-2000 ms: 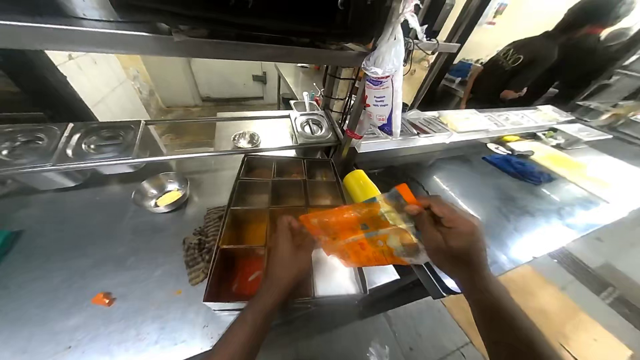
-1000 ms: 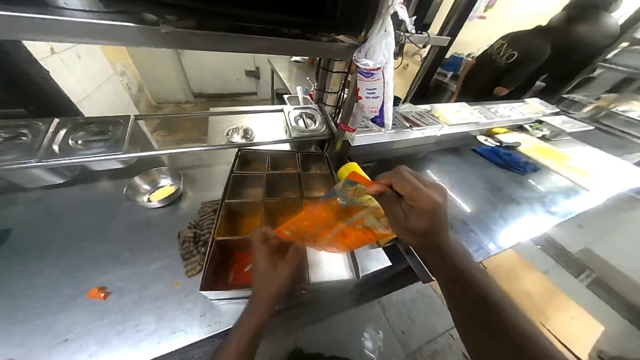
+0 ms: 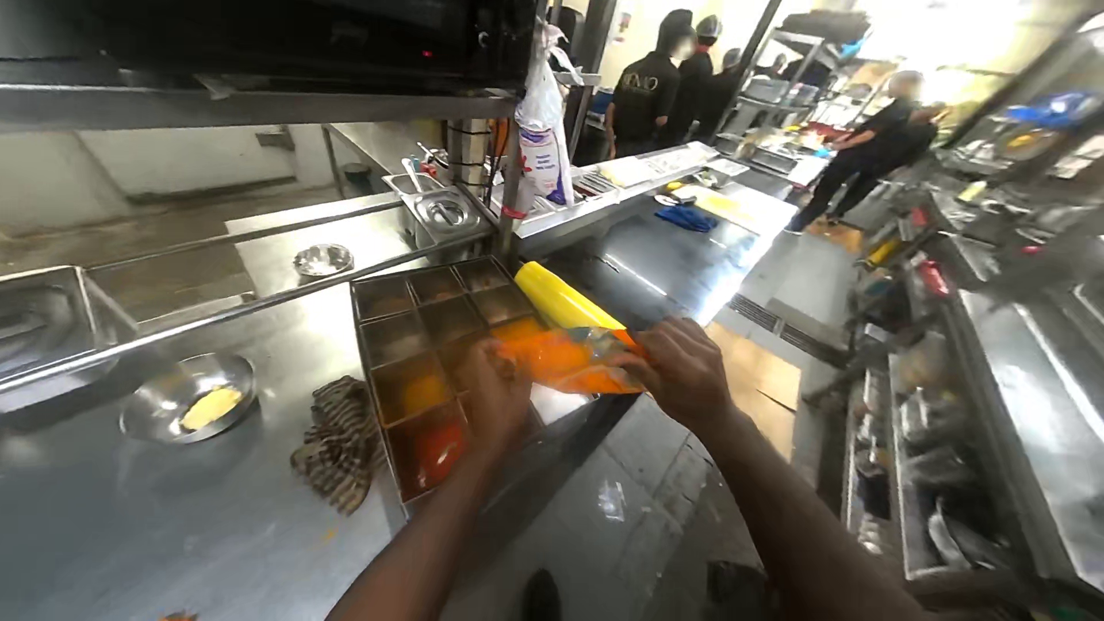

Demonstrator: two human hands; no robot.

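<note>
An orange plastic packet [image 3: 573,358] is stretched between my two hands, above the front right part of a metal spice box [image 3: 398,336] with several compartments. My left hand [image 3: 496,392] grips the packet's left end, and my right hand [image 3: 686,366] pinches its right end. Red powder with a pale spoon-like shape lies in the near left compartment, and yellow-orange powder in the one behind it. The hands and packet partly hide the compartments on the right. A yellow roll [image 3: 565,297] lies beside the box, just behind the packet.
Left of the box, a crumpled striped cloth [image 3: 341,444] and a steel bowl [image 3: 190,401] with yellow contents rest on the steel counter. A small steel bowl [image 3: 323,260] and a lidded steel container [image 3: 444,214] stand behind. A plastic bag [image 3: 543,155] hangs by the post. Several people stand farther back.
The view has swung to the right, bringing more people and shelving into sight. The packet, tilted one second ago, is now held more level between both hands.
</note>
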